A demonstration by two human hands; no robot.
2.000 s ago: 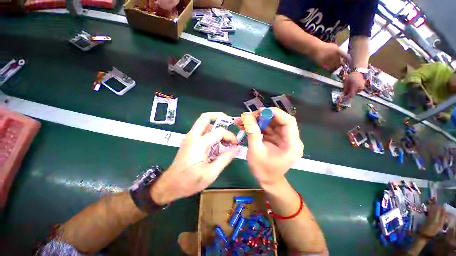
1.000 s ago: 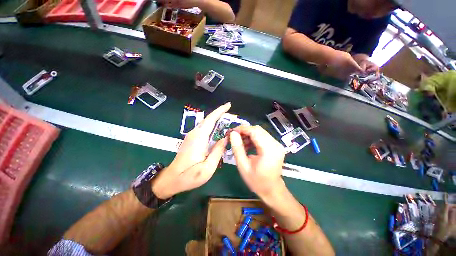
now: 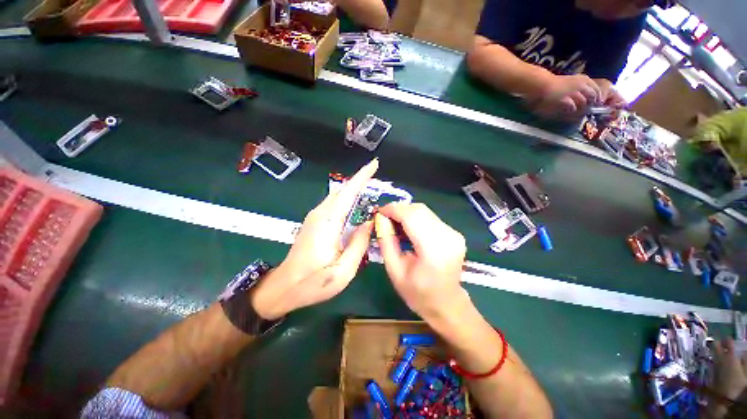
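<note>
A white device housing with a green circuit board inside is between my hands, above the near belt rail. My left hand holds the housing from its left side, fingers extended along it. My right hand has its thumb and fingertips pinched together at the board; what small part is between them is hidden. An open cardboard box with blue battery cells and thin red wires stands just below my hands.
White housings lie spread along the green belt. A pink-red tray is at left. A parts box and a pile of frames stand across the belt. A person works opposite. Units with blue cells are heaped at right.
The blue cell first held in my right hand is no longer there; a unit with a blue cell now lies on the belt. My hands hold another housing. Belt units have shifted right.
</note>
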